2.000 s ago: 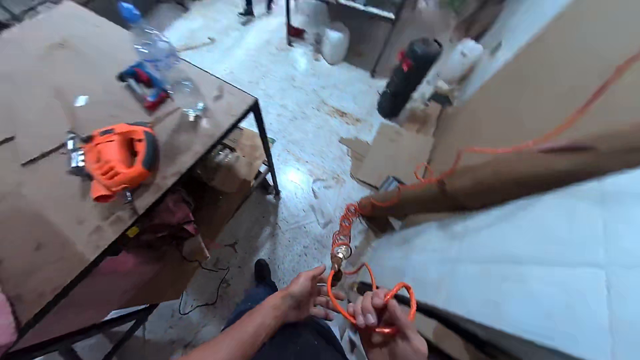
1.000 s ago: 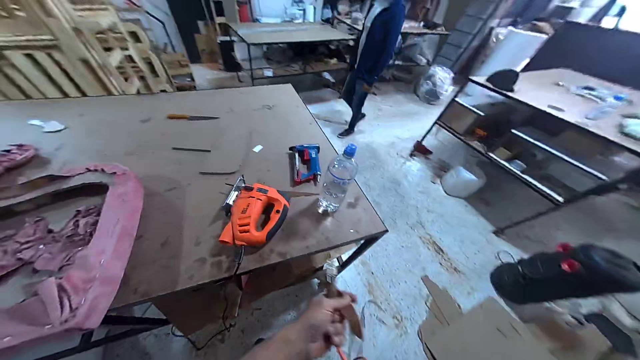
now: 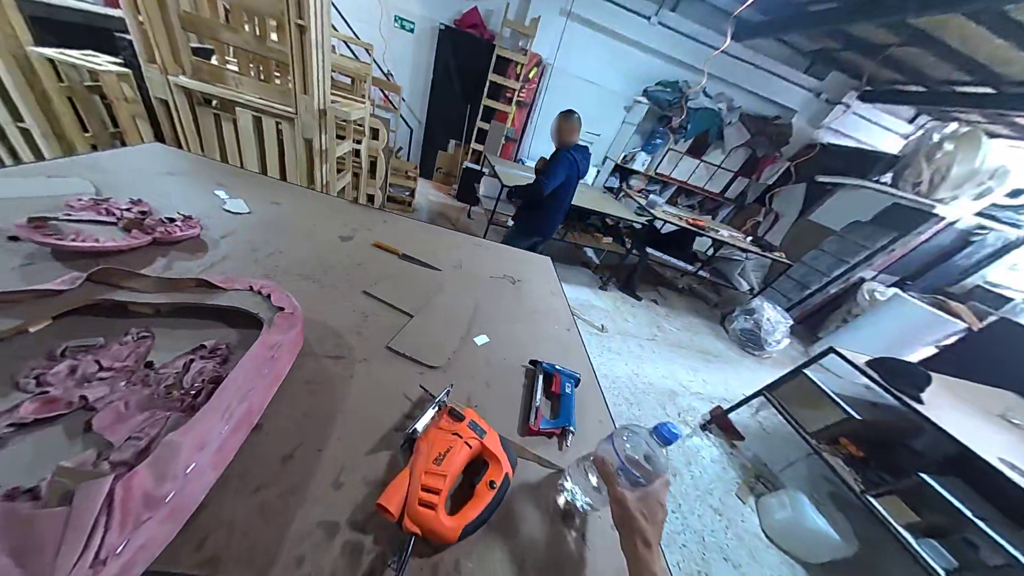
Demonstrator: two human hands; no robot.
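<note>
At the right edge of the worktable my right hand (image 3: 636,508) is closed around a clear plastic water bottle (image 3: 616,468) with a blue cap, which leans to the right. My left hand is out of the picture. An orange jigsaw (image 3: 456,480) lies left of the bottle, its cord running off the bottom. Behind the bottle lies a blue and red pneumatic stapler (image 3: 554,398). Farther back on the table is a knife (image 3: 406,255) with a yellow-brown handle. A curved frame covered in pink fabric (image 3: 264,360) lies on the left, around crumpled pink fabric scraps (image 3: 132,380).
The worktable (image 3: 336,336) also bears thin board pieces (image 3: 428,324) and a smaller pink fabric-covered piece (image 3: 108,224). Wooden frames (image 3: 240,88) stand behind it. A person in a blue jacket (image 3: 552,188) stands beyond. A metal-framed table (image 3: 872,448) is on the right.
The orange coiled hose held two seconds ago is out of view. The bottle, standing untouched on the table a second ago, is now in my right hand. The view has swung up and left.
</note>
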